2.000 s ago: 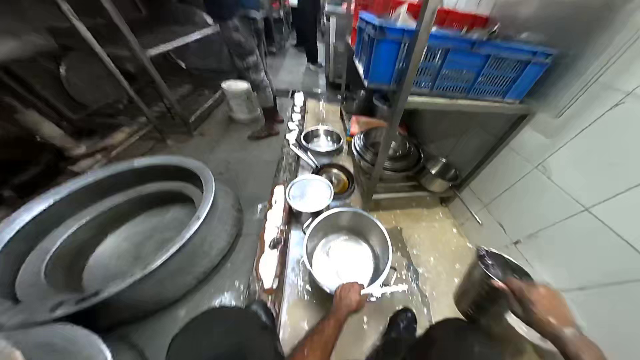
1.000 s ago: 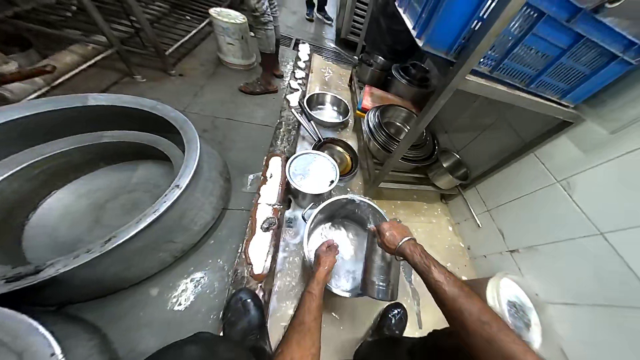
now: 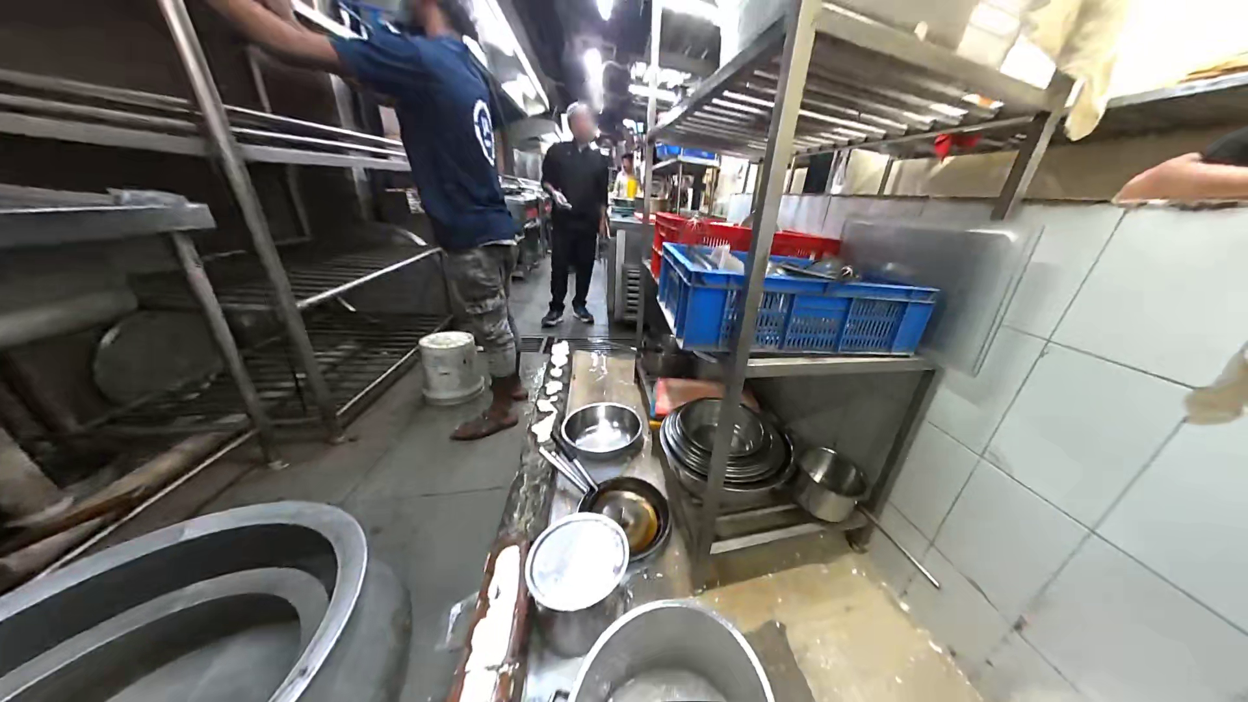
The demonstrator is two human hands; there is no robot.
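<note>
Neither of my hands shows in the head view. A large steel pot (image 3: 673, 648) stands at the bottom centre, cut off by the frame's edge. Just behind it is a smaller pot with a pale, round top (image 3: 577, 561). Dark frying pans (image 3: 634, 517) lie beyond that, their handles pointing up and left. Farther back on the wet ledge sits a shallow steel pan (image 3: 602, 429). Nested steel bowls (image 3: 731, 444) rest on the rack's lower shelf, beside a steel pot (image 3: 829, 483).
Very large metal vessels (image 3: 331, 575) stand at the lower left. A metal rack (image 3: 746, 322) holds blue (image 3: 809, 312) and red crates at right, near a tiled wall. One person (image 3: 439, 146) stands by the left rack near a white bucket (image 3: 450, 369); others are farther back. A forearm (image 3: 1185, 180) shows at right.
The view has tilted up strongly. Both my hands, at the large steel pot a second ago, are out of view, as is the metal container my right hand held.
</note>
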